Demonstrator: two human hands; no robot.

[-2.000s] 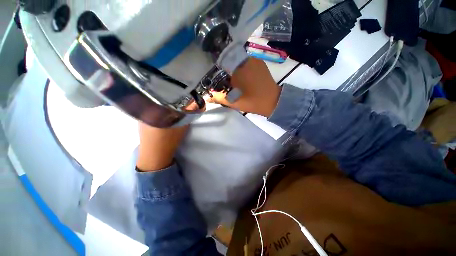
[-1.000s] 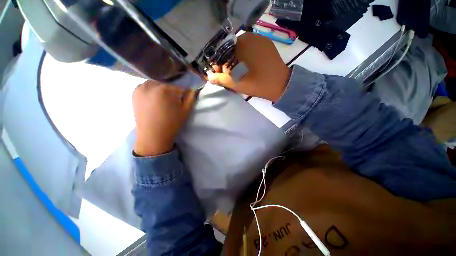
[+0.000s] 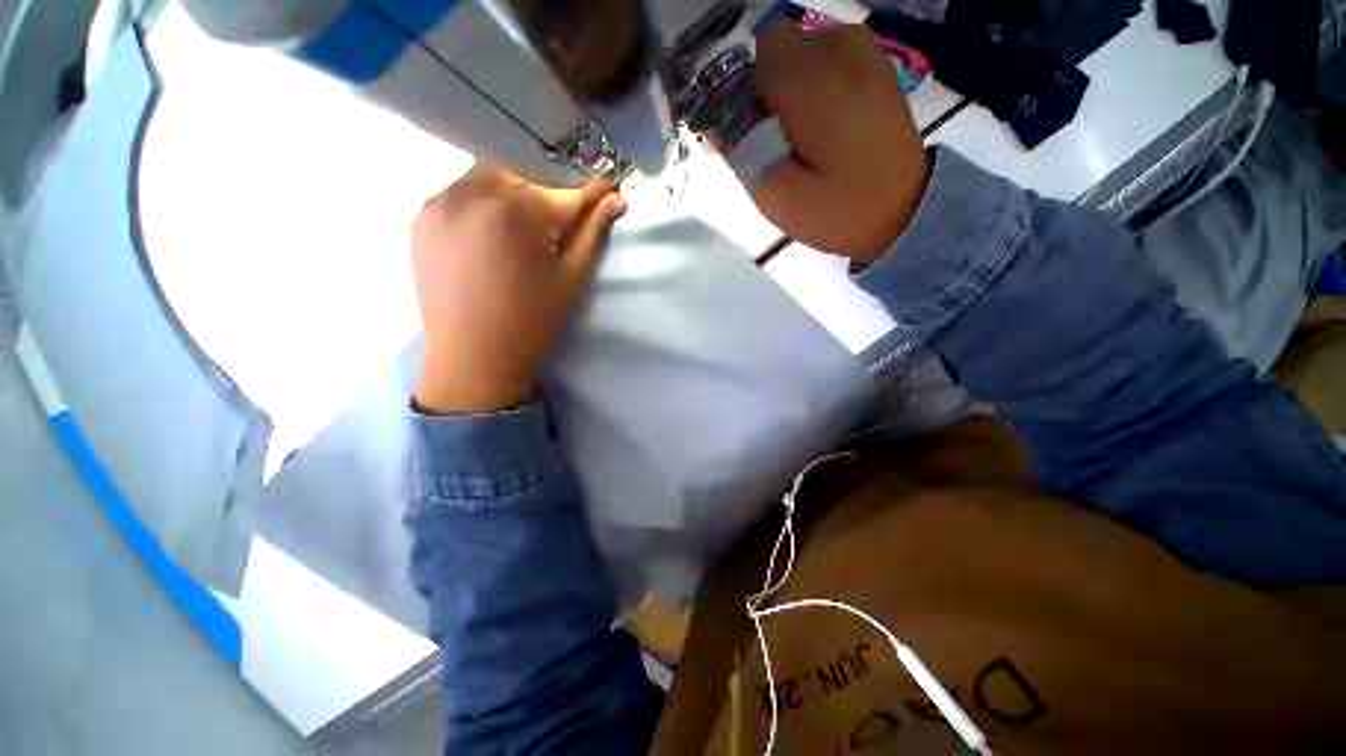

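Note:
The light grey fabric panel point(image 3: 694, 355) lies over the front of the machine bed, its upper corner at the needle area point(image 3: 664, 177), washed out by glare. My left hand point(image 3: 495, 281) is on the panel's left side, thumb and fingertips together on the cloth edge just left of the needle area. My right hand point(image 3: 841, 141) is bent at the right side of the machine head point(image 3: 443, 74). Its fingertips are partly hidden by metal parts and glare, so I cannot tell what they hold.
Pink-handled snips point(image 3: 908, 62), partly covered by my right hand, and black fabric pieces point(image 3: 1019, 81) lie at upper right. A black slab point(image 3: 1272, 45) has a white cable. Another grey panel point(image 3: 133, 296) curves along the left. A white earphone cable point(image 3: 841, 603) hangs over the brown apron point(image 3: 915, 517).
The view has shifted around the machine head. My left hand has come out from behind it to the cloth beside the needle. My right hand has moved up and right, away from the cloth corner.

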